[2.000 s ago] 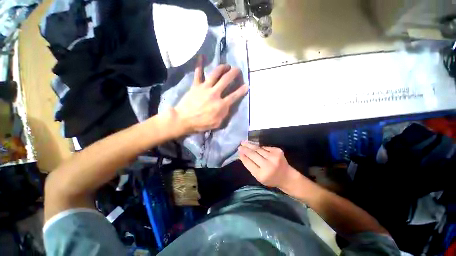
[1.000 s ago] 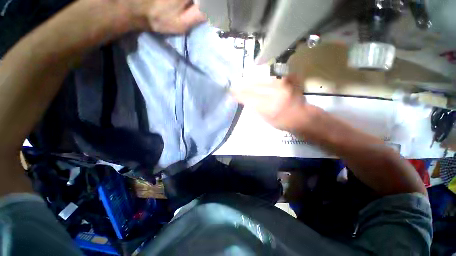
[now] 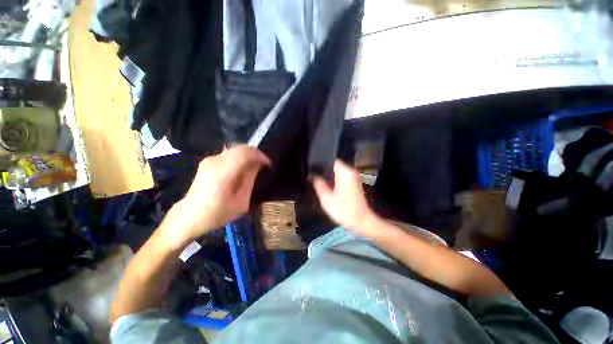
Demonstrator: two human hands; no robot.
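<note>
A garment (image 3: 252, 101) of black, dark grey and pale grey panels hangs from the white machine table (image 3: 430, 67) over its front edge, towards me. My left hand (image 3: 228, 181) pinches its lower left part, by a thin pale edge running up to the right. My right hand (image 3: 341, 191) pinches a dark grey edge at the lower right. The cloth between my hands is black and spread apart. The needle and presser foot are out of the picture.
A tan board (image 3: 111, 107) lies at the left. A boxy yellowish device (image 3: 28, 127) and an orange-yellow packet (image 3: 44, 170) are at the far left. Blue crates (image 3: 514, 151) with dark garments stand below right; another blue crate edge (image 3: 240, 259) is below left.
My hands have moved from the needle area down to the table's front edge and now hold the garment's near part. The view has shifted, so the machine head no longer shows.
</note>
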